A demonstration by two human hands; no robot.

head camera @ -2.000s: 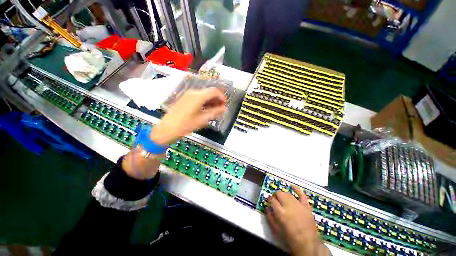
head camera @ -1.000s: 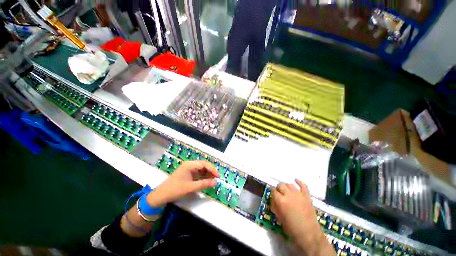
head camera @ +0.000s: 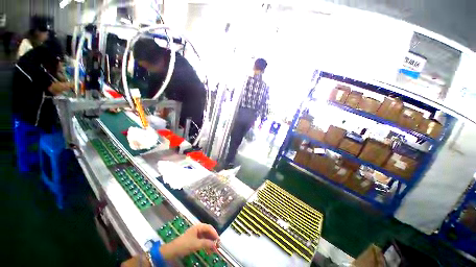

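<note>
My left hand (head camera: 194, 241), with a blue band on its wrist, is over the green circuit board panel (head camera: 175, 228) at the bottom of the view. Its thumb and fingertips are close together; a tiny pale spot shows there, too small to tell if it is a part. My right hand is out of the picture. The clear tray (head camera: 216, 199) of small silver parts lies beyond the line. Right of it, rows of yellow-and-black parts (head camera: 286, 211) stand on a white sheet (head camera: 256, 249).
More board panels (head camera: 137, 186) lie along the rail. White wrap (head camera: 175, 173), a white cloth (head camera: 142, 138) and red bins (head camera: 201, 160) are beyond it. Several people stand or sit around the line, one walking behind. Shelves of cartons (head camera: 360, 141) stand at right; a brown box (head camera: 369, 257) is low right.
The view has swung up and left, bringing people and shelves into sight. My right hand has left the picture. My left hand went from over the tray to the boards and is still over them.
</note>
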